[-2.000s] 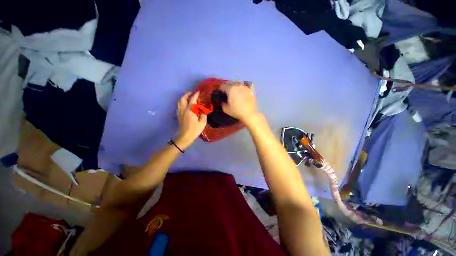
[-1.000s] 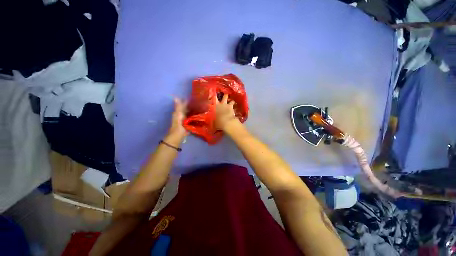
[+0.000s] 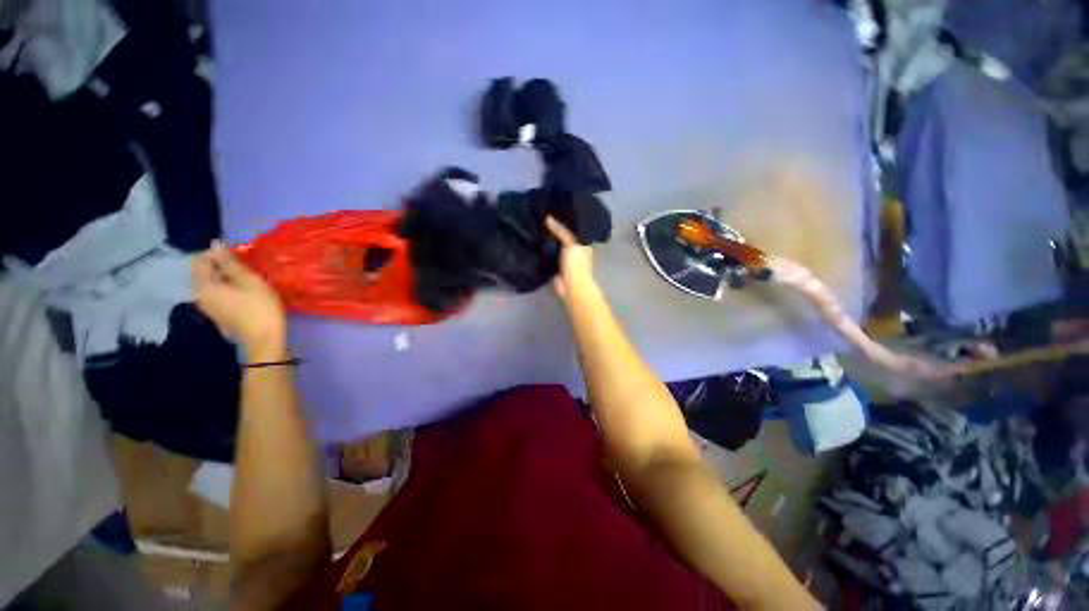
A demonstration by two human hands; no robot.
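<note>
The red plastic bag (image 3: 328,269) lies stretched sideways on the table, its right end beside a heap of loose black pieces (image 3: 460,245). My left hand (image 3: 242,298) grips the bag's left end at the table's left edge. My right hand (image 3: 571,253) is at the right side of the black heap, blurred, with fingers at the black pieces; whether it grips one is unclear. A black bundle (image 3: 523,111) with a small white spot lies beyond the heap.
The steam iron (image 3: 693,253) rests right of the heap on the pale purple table (image 3: 346,107). Its pink-white hose (image 3: 836,313) runs right. Dark and white cloth is piled left of the table; grey scraps (image 3: 943,513) lie at the lower right.
The bag has moved left and been stretched out. Black pieces that were in it now lie on the table to its right. My left hand has moved left, and my right hand has moved right, out of the bag.
</note>
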